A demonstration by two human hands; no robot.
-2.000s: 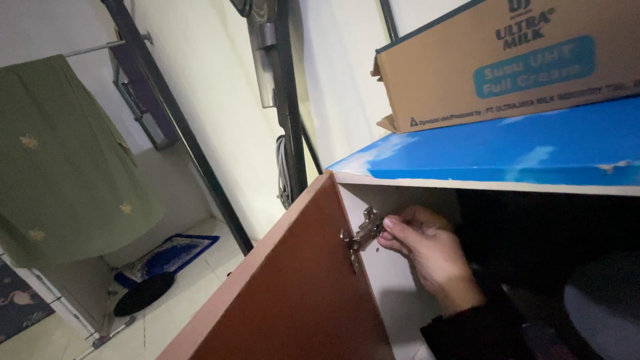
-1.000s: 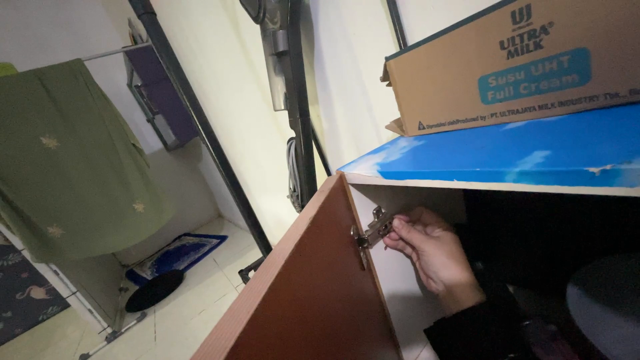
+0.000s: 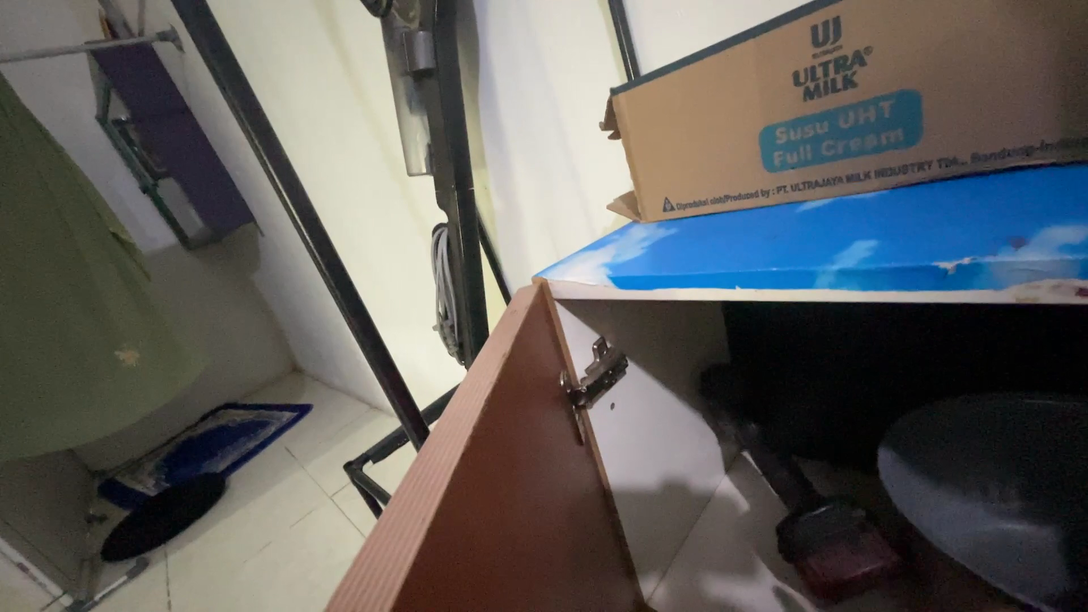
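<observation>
Neither of my hands is in view. A metal cabinet hinge (image 3: pixel 598 376) joins the brown wooden cabinet door (image 3: pixel 501 476) to the white inner side wall (image 3: pixel 654 425) of the cabinet. The door stands open toward me. A small dark hole shows in the wall just below the hinge. Over the opening lies the cabinet top (image 3: pixel 765 242), covered in blue and white with worn patches along its front edge. Inside are a dark-handled object with a reddish end (image 3: pixel 841 548) and a large rounded grey thing (image 3: pixel 986 493), both dim.
A cardboard milk carton box (image 3: pixel 705 144) sits on the cabinet top. Left of the door stand a black metal frame (image 3: pixel 314 229) and a coiled cable (image 3: pixel 444 293). Farther left are a hanging green cloth (image 3: pixel 76 297), a blue mat (image 3: pixel 212 442) and a black round mat (image 3: pixel 161 518) on the tiled floor.
The hand that was holding the hinge in both earlier frames has let go and left the view. Inside the cabinet, the dark-handled object now shows.
</observation>
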